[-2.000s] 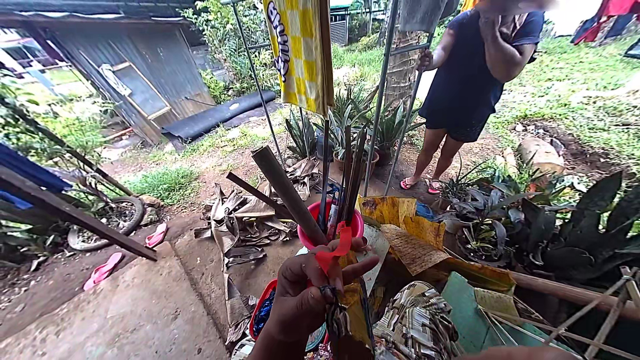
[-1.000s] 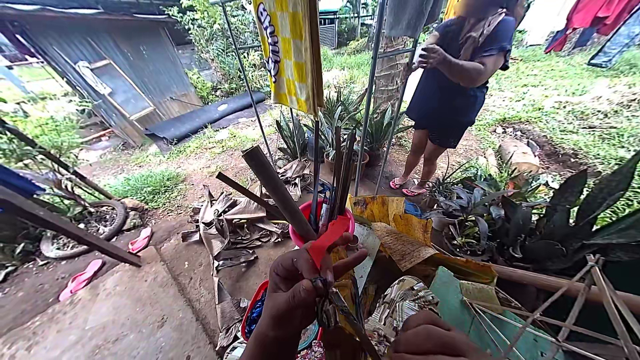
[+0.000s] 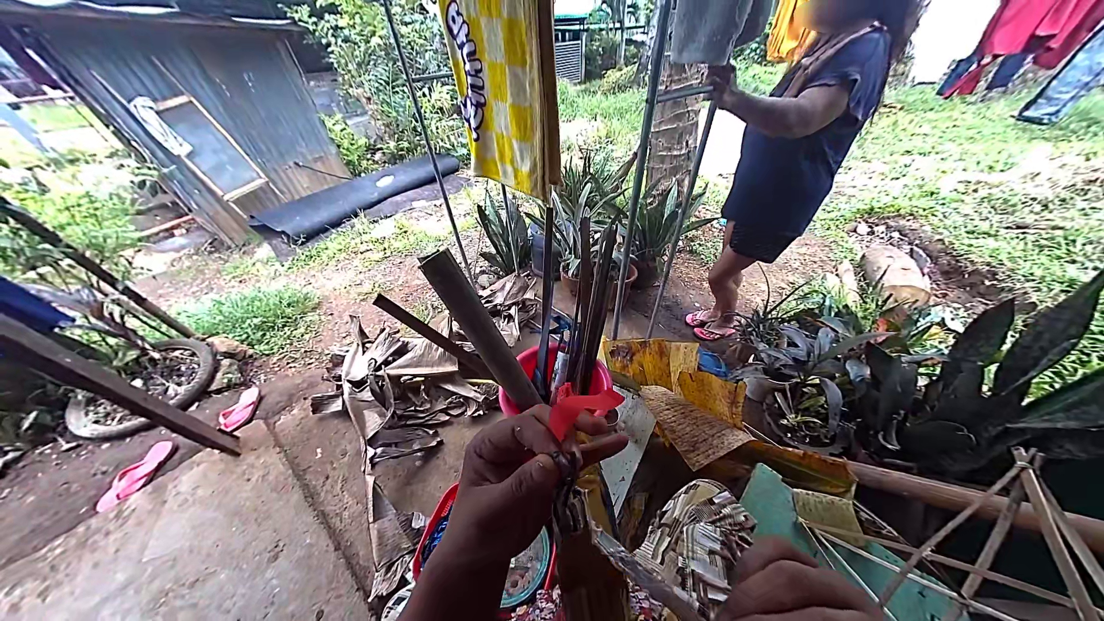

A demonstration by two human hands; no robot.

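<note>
Low in the middle, my left hand (image 3: pixel 517 483) pinches a dark, knotted end of a strip-like piece, with a red ribbon (image 3: pixel 576 412) between its fingers. From that knot a brownish strip (image 3: pixel 642 569) runs down toward my right hand (image 3: pixel 798 586), which is curled at the bottom edge and partly cut off. Whether its fingers hold the strip cannot be seen. Just beyond my left hand stands a pink bucket (image 3: pixel 511 398) with dark sticks and a thick bamboo-like tube (image 3: pixel 479 328) leaning out of it. A patterned cloth (image 3: pixel 700 526) lies between the hands.
Dried leaves (image 3: pixel 397 371) lie left of the bucket, yellowed sheets (image 3: pixel 699 423) right of it. A stick frame (image 3: pixel 1026 509) and bamboo pole (image 3: pixel 923 487) are at right. A person (image 3: pixel 793 147) stands beyond by a metal rack (image 3: pixel 642 172). Pink slippers (image 3: pixel 136 474) lie left.
My right hand, not in view two seconds ago, has come in at the bottom edge. The person beyond has lowered a hand from the face and now reaches to the metal rack.
</note>
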